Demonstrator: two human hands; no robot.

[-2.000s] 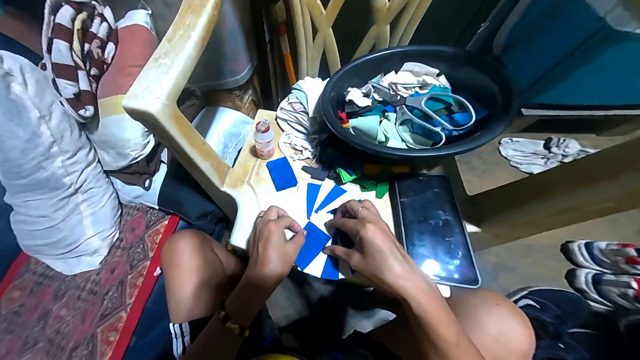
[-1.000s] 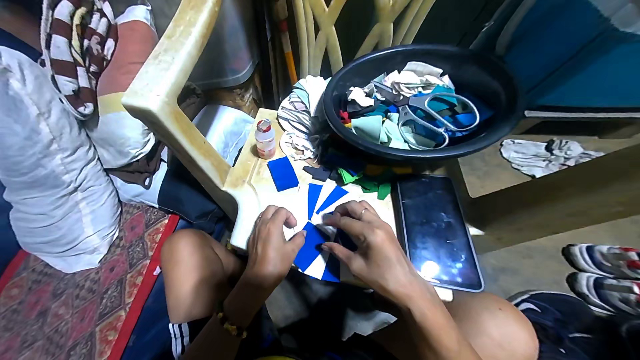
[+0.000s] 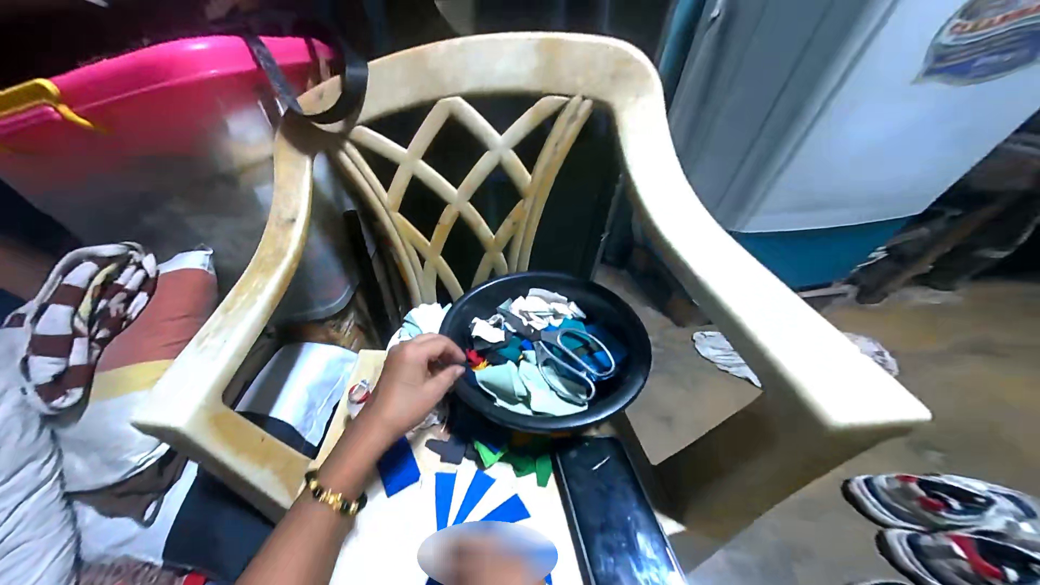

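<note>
My left hand point(image 3: 418, 375) is at the left rim of a black plastic basin point(image 3: 638, 382), thumb and forefinger close together by red scraps point(image 3: 476, 358); whether they pinch anything is unclear. Fabric scraps point(image 3: 520, 388) lie in the basin with grey-handled scissors point(image 3: 559, 375) on top. Below, narrow blue pieces point(image 3: 474, 496) fan out on a white surface point(image 3: 378, 540), and a blue rectangle point(image 3: 398, 467) lies apart to their left. A blurred skin-coloured shape at the bottom edge, probably my right hand point(image 3: 487, 561), is over the fan's lower part; its fingers cannot be made out.
A cream plastic chair point(image 3: 520, 65) surrounds the work, its armrests at both sides. A dark tablet or phone point(image 3: 613, 512) lies right of the blue pieces, green scraps point(image 3: 528, 463) above them. Shoes point(image 3: 942, 520) stand on the floor at right; a pillow point(image 3: 150, 325) lies at left.
My left hand has left the blue pieces and moved up to the basin's left rim. The view has tilted up, bringing in the chair's back and a pink-lidded container.
</note>
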